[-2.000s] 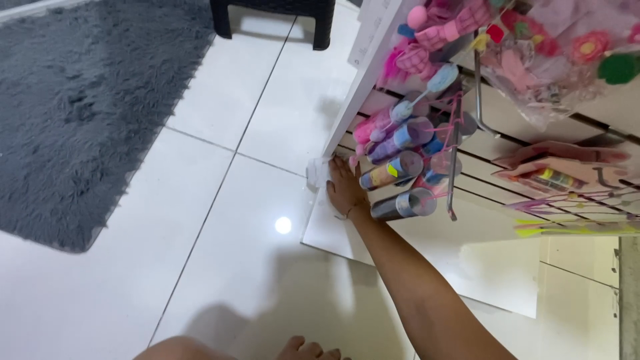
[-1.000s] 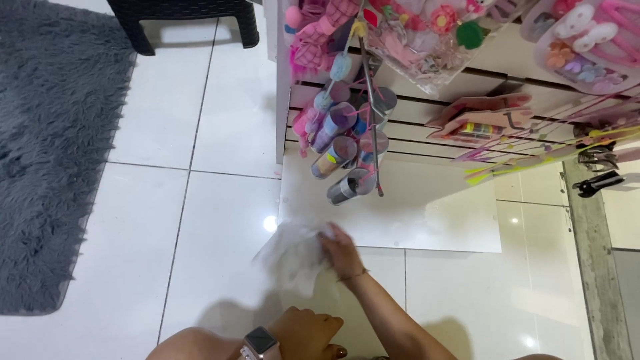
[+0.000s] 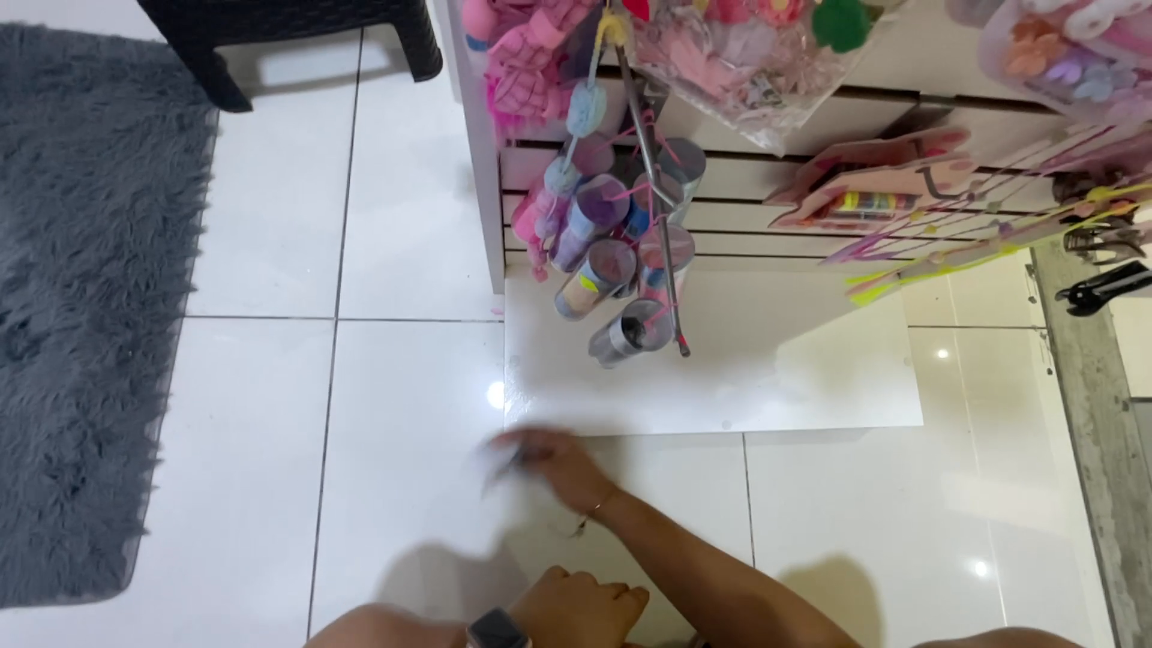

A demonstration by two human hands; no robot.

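My right hand (image 3: 549, 463), with a thin bracelet at the wrist, is over the tiled floor just below the front edge of a white base panel (image 3: 801, 360). It is blurred by motion; a pale and dark smear shows at its fingers, and whether it holds something cannot be told. My left hand (image 3: 580, 607) is curled near my knees at the bottom, a watch (image 3: 497, 630) on its wrist, with nothing visible in it. Above the panel, clear tubes with colored contents (image 3: 594, 279) hang from a metal display hook (image 3: 661, 198).
A slatted display wall (image 3: 738, 216) carries pink hair accessories (image 3: 531, 54), plastic-bagged items (image 3: 738, 63) and pink card packs (image 3: 873, 184). A grey shaggy rug (image 3: 90, 306) lies left, beside a black woven-pattern plastic stool (image 3: 297, 22). Black claw clips (image 3: 1102, 288) hang at right.
My right hand moved from the panel's left corner toward me, with a white, thin, crumpled thing in it one second ago. That white thing no longer shows clearly. The view has shifted.
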